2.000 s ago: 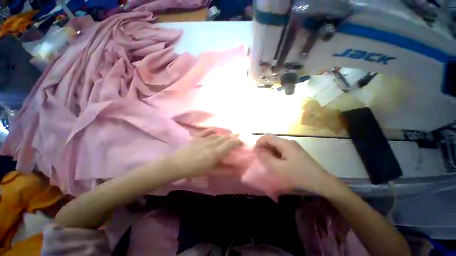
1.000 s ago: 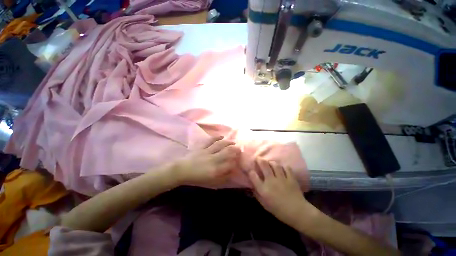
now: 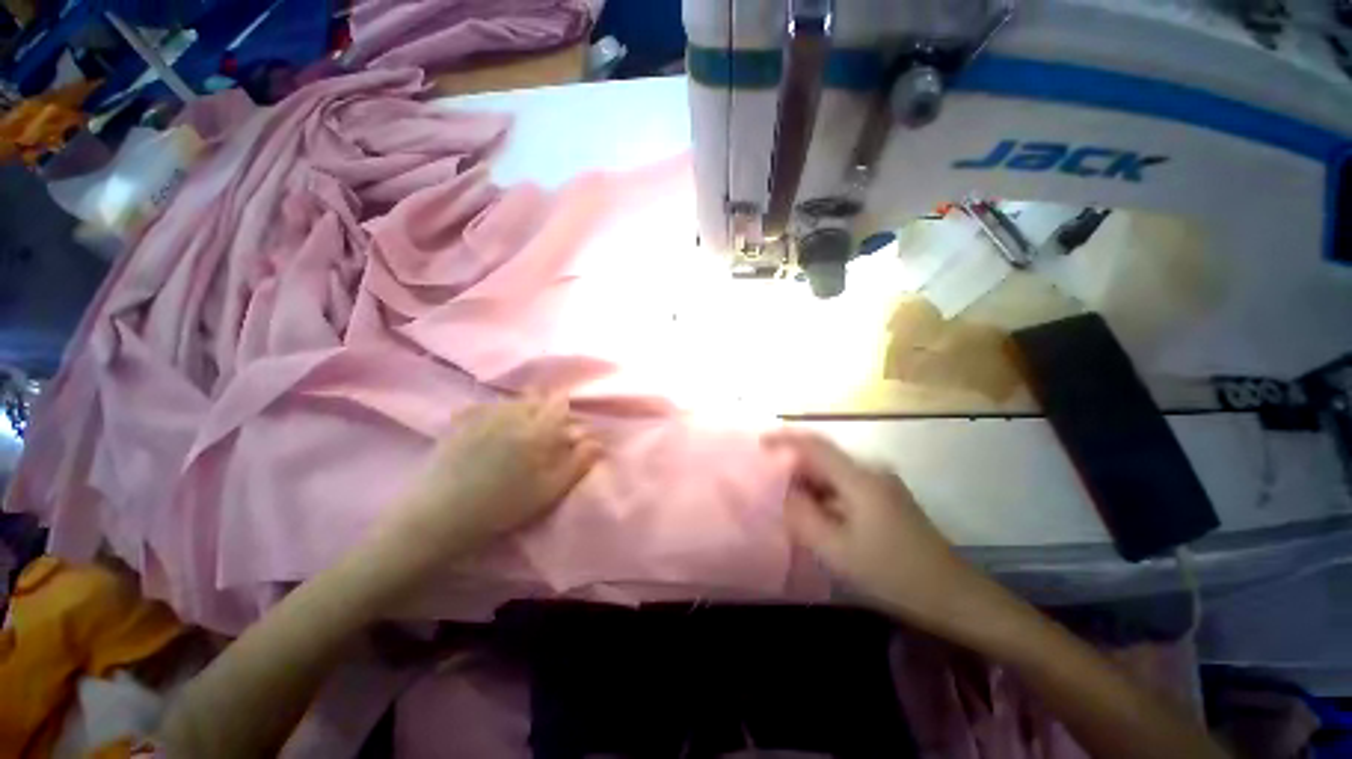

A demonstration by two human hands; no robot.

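Observation:
A pink garment panel (image 3: 682,512) lies spread at the table's front edge, joined to or overlapping a large draped pink heap (image 3: 297,267) on the left. My left hand (image 3: 519,452) rests on the cloth at the panel's left side; whether its fingers pinch cloth is unclear. My right hand (image 3: 845,497) is at the panel's right edge, slightly blurred, with fingertips closed on that edge. The white JACK sewing machine (image 3: 919,119) stands beyond the hands. Lamp glare hides the needle area and the cloth's far edge.
A black smartphone (image 3: 1112,433) with a cable lies right of my right hand. Tan scraps (image 3: 949,349) and a small metal tool (image 3: 998,233) lie behind it. A folded pink stack (image 3: 467,27) is beyond the table. Orange cloth (image 3: 74,638) is at lower left.
The bunched cloth between my hands is now spread flatter. My left hand has moved left, and my right hand has moved up to the panel's right edge. The view has shifted slightly.

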